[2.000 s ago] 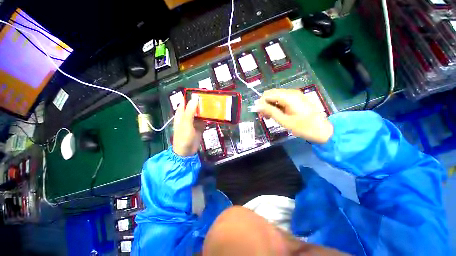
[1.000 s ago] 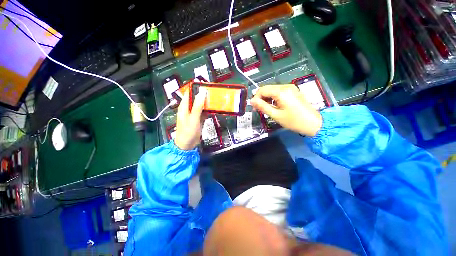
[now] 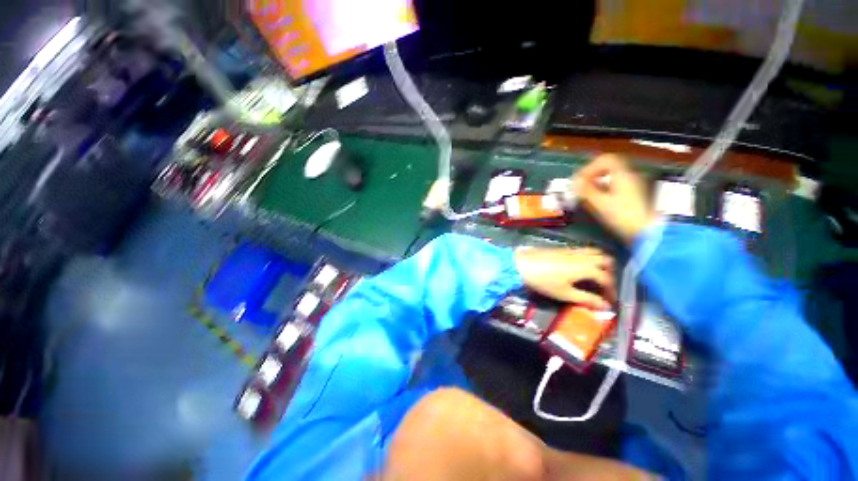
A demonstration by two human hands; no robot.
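Note:
A red-edged device with an orange screen [image 3: 580,331] is at the tray's front edge, with a white cable plugged into its lower end. My left hand [image 3: 567,272] has its fingers on the device's upper end. A second orange-screen device [image 3: 533,209] lies on the tray's left side with another white cable at its left end. My right hand [image 3: 611,199] is raised just right of it, fingers curled and blurred; whether it holds anything is unclear. The clear tray [image 3: 679,378] holds more devices with white faces.
Keyboards and an orange-brown strip [image 3: 673,148] lie behind the tray. A white mouse [image 3: 323,160] and a cylindrical item with a pale label [image 3: 436,195] are at left. A blue stool [image 3: 252,282] and a column of devices [image 3: 290,335] are lower left. White cables cross the view.
The view has swung left. The held device has moved to the tray's front edge with the cable in it. My right hand has moved away from it, towards the second device.

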